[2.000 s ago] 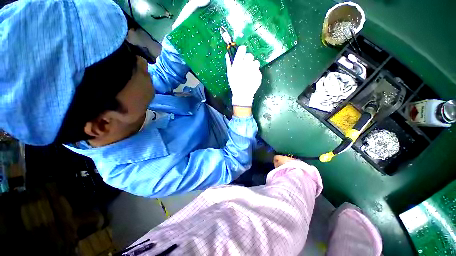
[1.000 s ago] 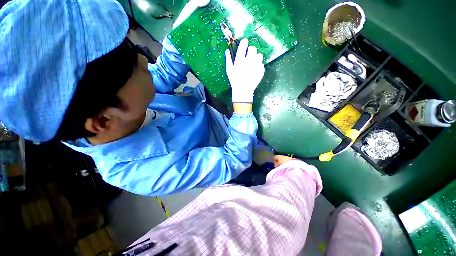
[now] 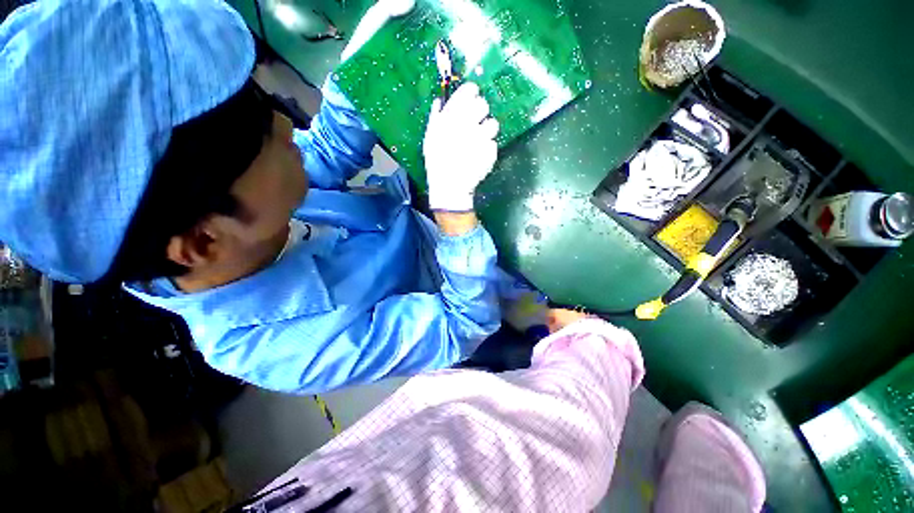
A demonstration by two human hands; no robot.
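A green circuit board (image 3: pixel 401 110) with silvery dots is held tilted by a seated person in blue. That person's white-gloved hand (image 3: pixel 459 150) holds side cutters (image 3: pixel 446 68) over the board. Of my left hand (image 3: pixel 564 319), only a small bare part shows beyond the pink cuff, at the bench edge beside the blue sleeve; its fingers are hidden. A soldering iron (image 3: pixel 686 283) with a yellow and black grip lies across the compartment tray, its dark cord running towards my left hand. My right hand is not in view; only a pink sleeve (image 3: pixel 707 463) shows at the bottom.
The black tray (image 3: pixel 621 215) holds a yellow sponge (image 3: pixel 692 232), a crumpled white heap (image 3: pixel 663 178), a silvery round heap (image 3: pixel 760 283) and a labelled bottle (image 3: pixel 852 218). A scrap tub (image 3: pixel 656 32) stands behind. Another green board (image 3: pixel 882 456) lies at lower right.
The gloved hand with the cutters has moved left over the board. My left arm is nearly unchanged. The tray and tub sit slightly further left in view.
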